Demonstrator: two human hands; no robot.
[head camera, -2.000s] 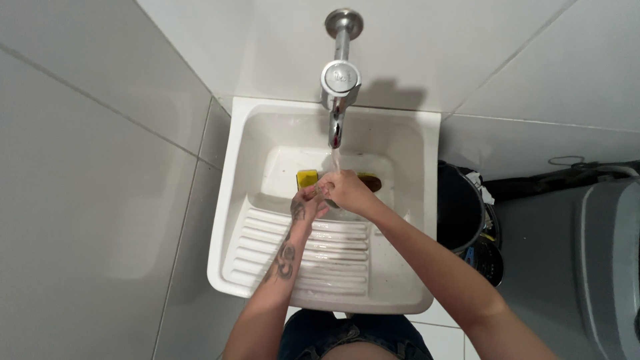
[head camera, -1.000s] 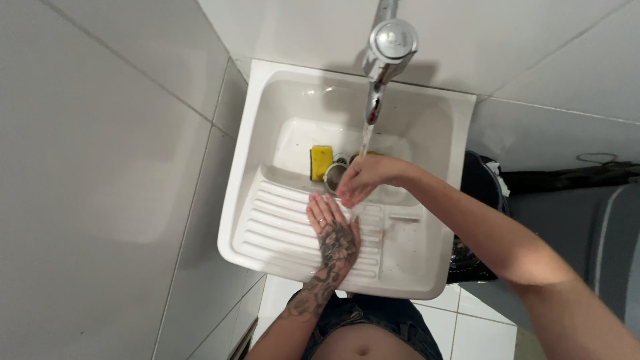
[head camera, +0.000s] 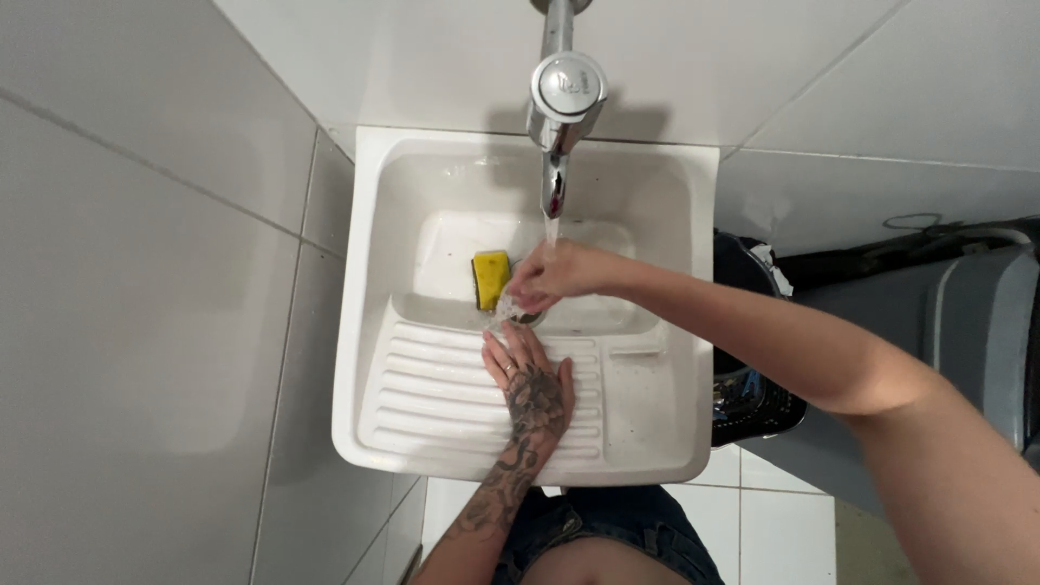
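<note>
Water runs from the chrome faucet (head camera: 554, 183) onto my right hand (head camera: 561, 272), which is cupped in the basin of a white laundry sink (head camera: 346, 349). Its fingers are blurred, and I cannot tell whether they hold anything. Splashing water falls from them toward my left hand (head camera: 530, 374). That hand lies palm down on the ribbed washboard (head camera: 439, 398), its fingers apart and pointing at the basin. A yellow sponge (head camera: 491, 279) with a dark side rests on the basin floor, left of my right hand. The drain (head camera: 528, 317) is partly hidden below the right hand.
Tiled walls rise behind and to the left of the sink. On its right stand a black bin (head camera: 735, 276) and a black basket (head camera: 780, 410) with things in it. Farther right is a large grey appliance or container (head camera: 877, 325).
Two seconds ago my hands were together under the water. Since then they have parted, and the left lies flat on the washboard. The right remains by the stream.
</note>
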